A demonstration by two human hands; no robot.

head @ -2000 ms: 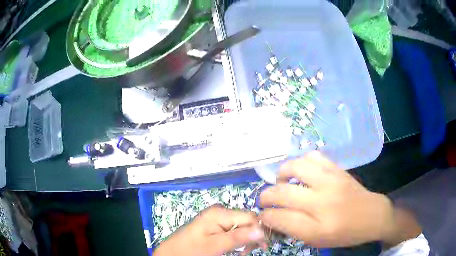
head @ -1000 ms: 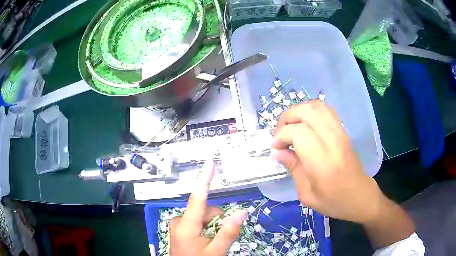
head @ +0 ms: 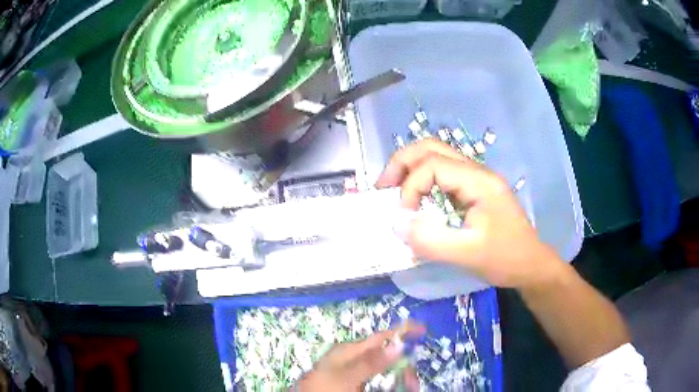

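My right hand (head: 475, 218) is at the right end of the white and silver insertion head (head: 322, 241), fingers bent and fingertips close together; glare hides whether they hold a part. My left hand (head: 364, 364) is blurred, low over the blue parts bin (head: 219, 325), with thumb and fingertips close together; whether a part is between them cannot be told. The bin is full of leaded parts (head: 283, 341) with white heads and green leads. The clear parts tub (head: 548, 164) lies behind my right hand with a smaller pile of leaded parts (head: 420, 121).
The steel bowl feeder (head: 245, 138) with green contents stands at the upper left. A dark metal arm (head: 356, 92) slants toward the tub. A clear box (head: 73, 207) is at the left. A bag of green components (head: 575, 84) and a blue cloth-like strip (head: 648, 164) are at the right.
My right hand first moved up from the blue bin to the head's right end and has since shifted slightly left. My left hand reached toward the head, then drew back down over the bin.
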